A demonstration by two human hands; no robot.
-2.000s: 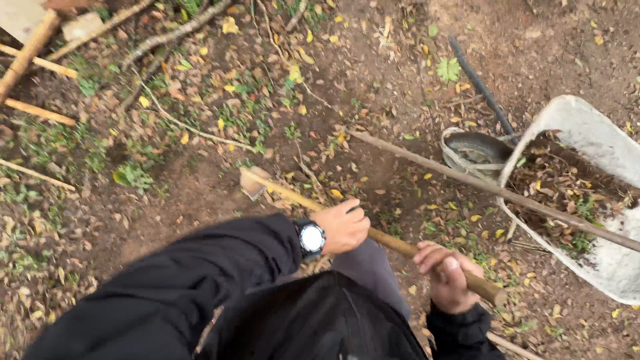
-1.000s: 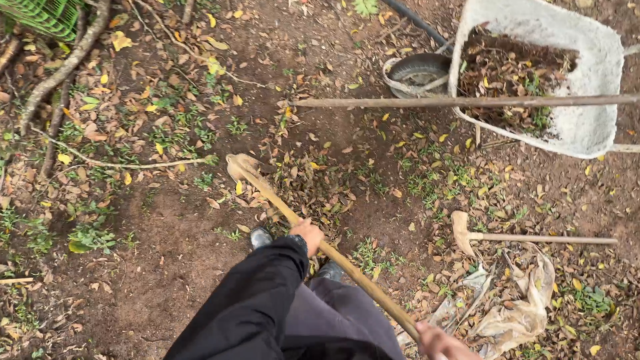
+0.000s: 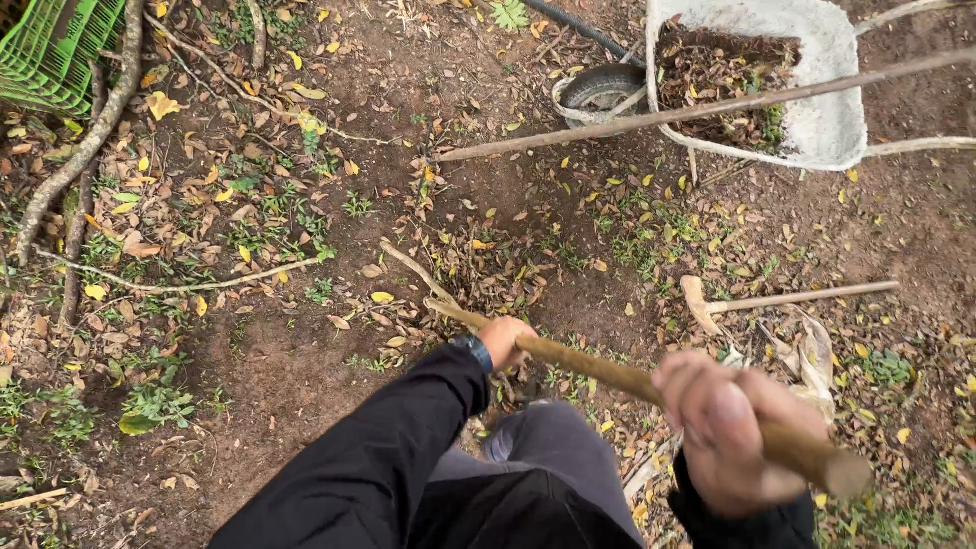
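Observation:
My left hand (image 3: 505,343), below a dark wristwatch, is closed around the lower part of a long wooden tool handle (image 3: 595,368). My right hand (image 3: 736,427), a little blurred, grips the same handle near its thick butt end at the lower right. The handle slants down to the right across my legs. Its far end lies by a heap of dry leaves (image 3: 496,267), where a thin forked piece like a stick shows; the tool's head cannot be made out clearly.
A whitish wheelbarrow (image 3: 831,99) holding soil and leaves stands at upper right, with a long pole (image 3: 549,139) across it. A pickaxe-like tool (image 3: 801,297) and a crumpled plastic sheet (image 3: 816,354) lie at right. A green plastic crate (image 3: 53,61) and thick branches (image 3: 91,145) are at upper left.
My right hand, low near the frame's bottom edge one second ago, now appears higher and nearer the camera with the handle's butt end. Both hands keep hold of the handle. The view has shifted.

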